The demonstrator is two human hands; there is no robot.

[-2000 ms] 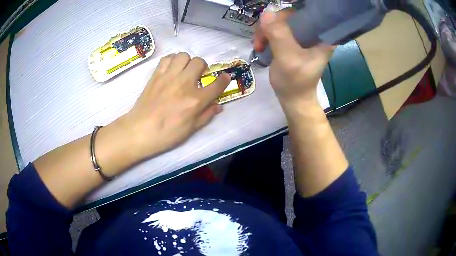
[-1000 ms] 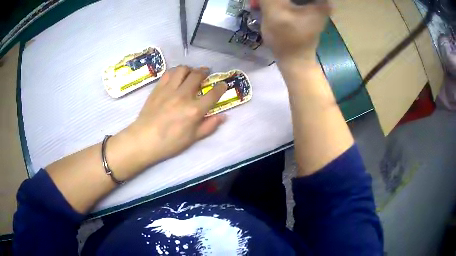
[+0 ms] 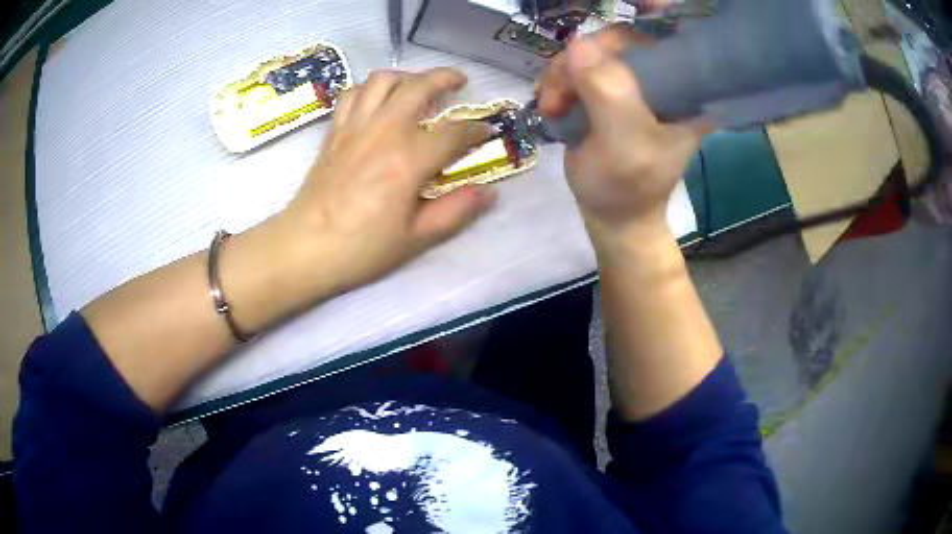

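Note:
A cream half-shell (image 3: 479, 159) with yellow and dark parts lies open side up on the white ribbed mat (image 3: 136, 136). My left hand (image 3: 388, 172) is around its left end, fingers on its top and bottom edges. My right hand (image 3: 626, 130) is shut on the grey electric screwdriver (image 3: 731, 63), held nearly level, its tip at the right end of that shell; contact cannot be made out. A second open half-shell (image 3: 280, 97) lies on the mat to the left, untouched.
The screw feeder (image 3: 465, 37), a grey metal box, stands behind the shell, partly hidden by the screwdriver. A thin dark metal stick (image 3: 395, 26) lies left of it. The black cord (image 3: 919, 115) loops over tan cardboard (image 3: 835, 146) at right. A green bench edge (image 3: 459, 315) runs in front.
Since one second ago, my right hand has come back from the feeder with the screwdriver to the shell's right end. My left hand stays on the same shell. The view has shifted slightly.

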